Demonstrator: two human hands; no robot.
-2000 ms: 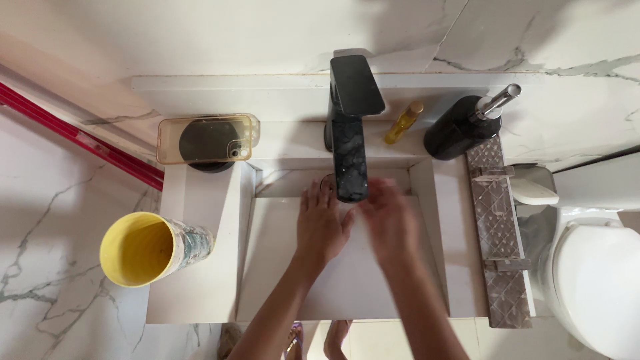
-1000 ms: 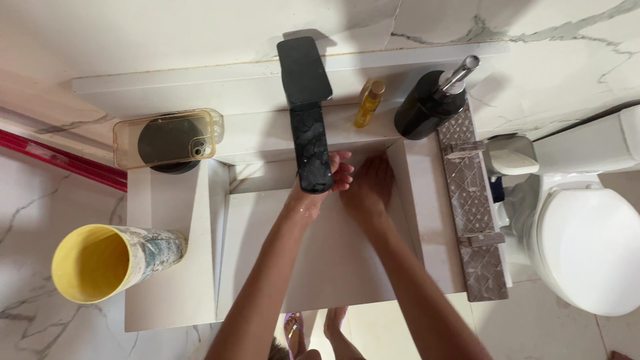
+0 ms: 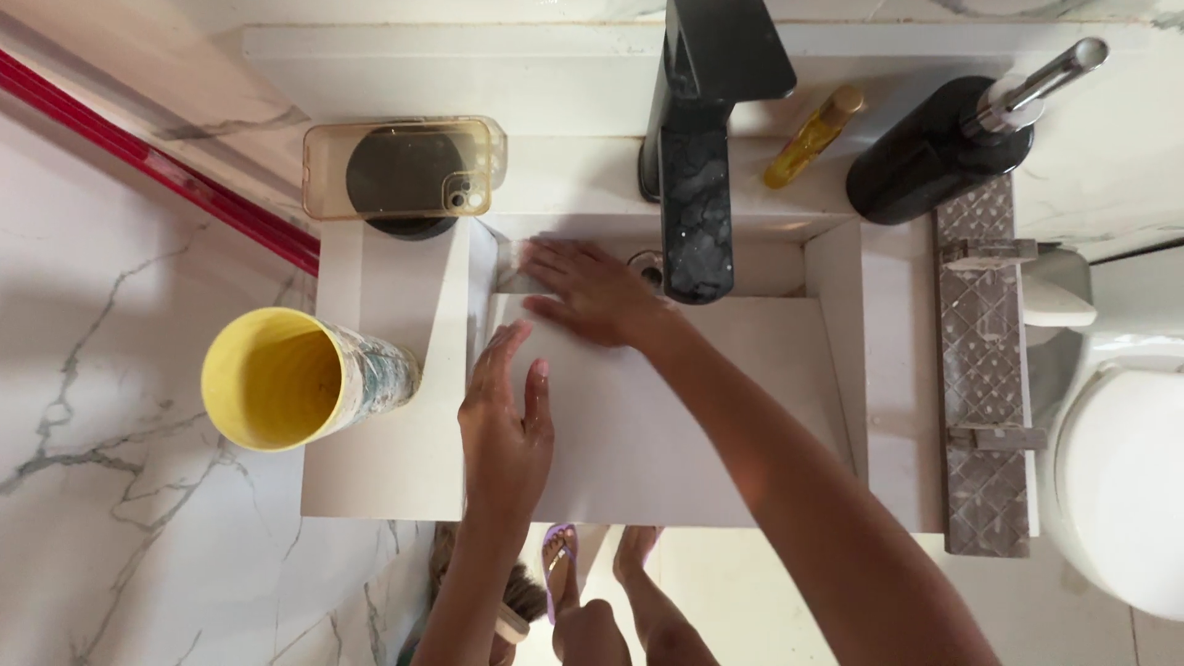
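Note:
My right hand [image 3: 587, 291] reaches across the white sink basin [image 3: 684, 407], palm down and blurred, left of the black faucet [image 3: 696, 213]. The drain [image 3: 647, 266] shows partly between that hand and the spout. Nearer to me, my left hand [image 3: 507, 416] is over the basin's left side, fingers pointing away and thumb apart, holding nothing. The two hands are close together but do not visibly touch. Whether the right palm rests on the basin cannot be told.
A yellow-lined cup [image 3: 273, 379] stands on the left ledge. Behind it, a clear phone case [image 3: 324, 171] lies over a black round object [image 3: 404, 171]. Right of the faucet are a small yellow bottle [image 3: 803, 148] and a black pump dispenser [image 3: 934, 153]; a patterned strip [image 3: 990, 370] borders the toilet [image 3: 1124, 481].
Both hands have moved left from beneath the faucet. The right one now reaches over the basin's back left, with the left hand nearer to me. The view has shifted.

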